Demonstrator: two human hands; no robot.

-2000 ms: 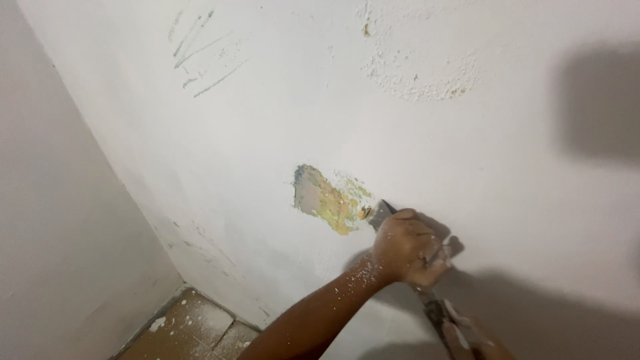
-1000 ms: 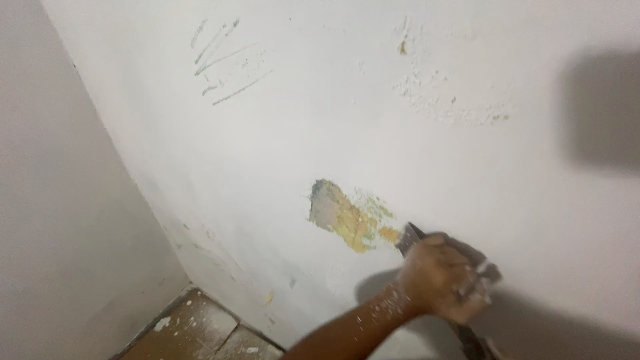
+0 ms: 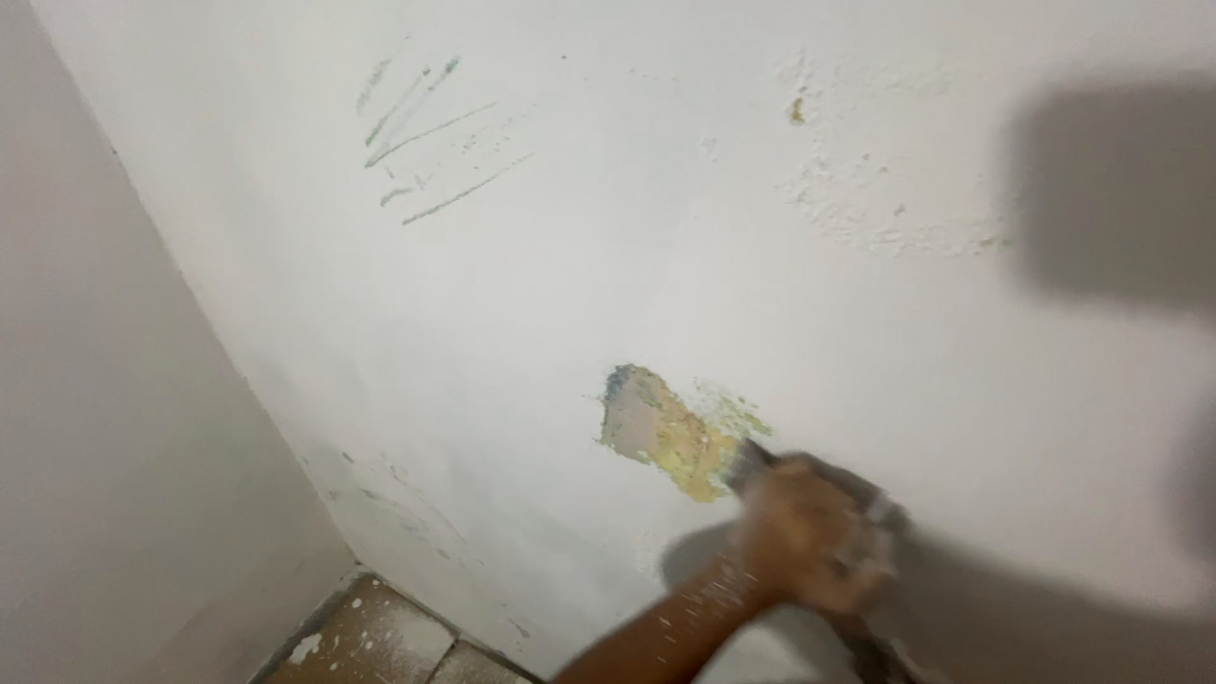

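My left hand (image 3: 817, 537), blurred and flecked with white, is closed around a scraper near its blade. The dark blade (image 3: 746, 464) of the scraper meets the right edge of a bare patch (image 3: 679, 432) on the white wall, where yellow, grey and greenish layers show. From below the hand, a dark, blurred length (image 3: 869, 651), apparently the scraper's handle, runs down to the bottom edge of the view. My right hand cannot be made out.
The white painted wall (image 3: 532, 313) bears dark scratches at upper left and rough, flaking paint (image 3: 883, 214) at upper right. Another wall (image 3: 123, 380) meets it at the left. Brown floor tiles (image 3: 380, 632) with white splashes lie at bottom left. Shadows fall across the right side.
The yellow area at the patch's right side reaches farther right than two seconds ago. The left hand stays on the scraper beside it. The view has shifted somewhat.
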